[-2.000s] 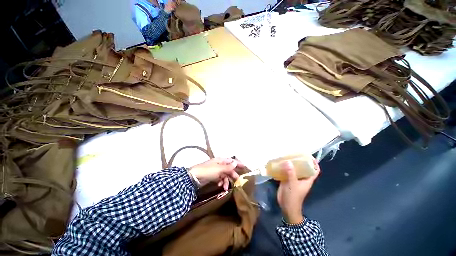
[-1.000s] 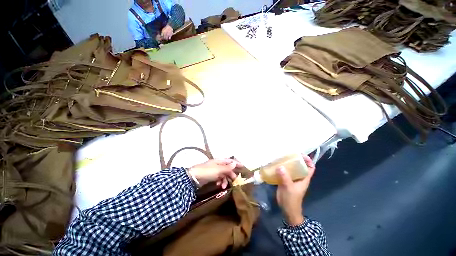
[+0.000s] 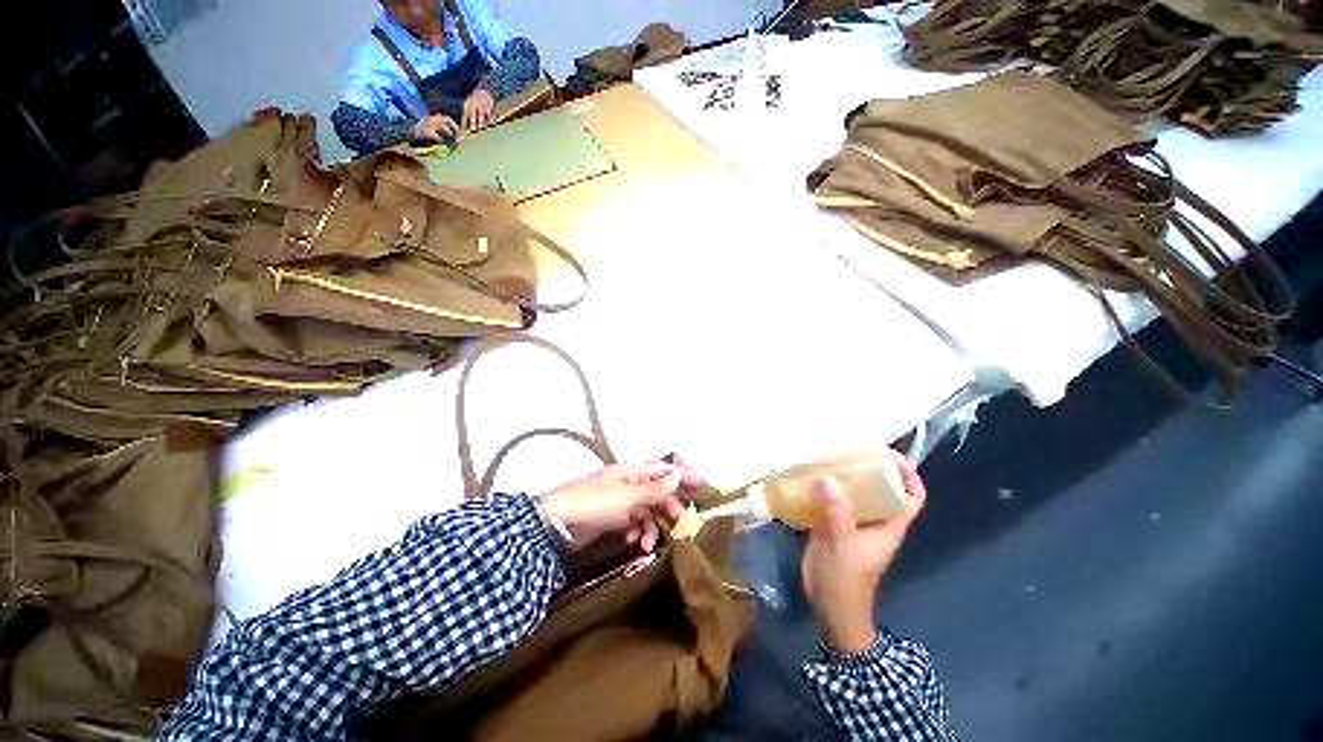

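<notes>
A brown tote bag (image 3: 617, 660) lies at the table's near edge, its looped handles standing up from the opening. My left hand (image 3: 621, 503) pinches the end of its opening beside a small yellowish zipper end tab (image 3: 688, 523). A zipper (image 3: 639, 565) with a shiny pull runs along the opening, partly under my left sleeve. My right hand (image 3: 853, 548) grips a translucent amber glue bottle (image 3: 834, 490) held sideways. Its pale nozzle points left, its tip at or very near the tab; whether it touches is unclear.
A large heap of brown bags (image 3: 290, 276) fills the left. A smaller stack of bags (image 3: 1001, 160) lies at the right, handles over the edge. More brown pieces (image 3: 1146, 51) lie behind it. A person (image 3: 435, 73) works across the table by a green board (image 3: 530, 157).
The bottle and my right hand have tilted and shifted slightly, the nozzle staying around the tab. My left hand hardly moves. The person across has come further into view, hands now near the green board.
</notes>
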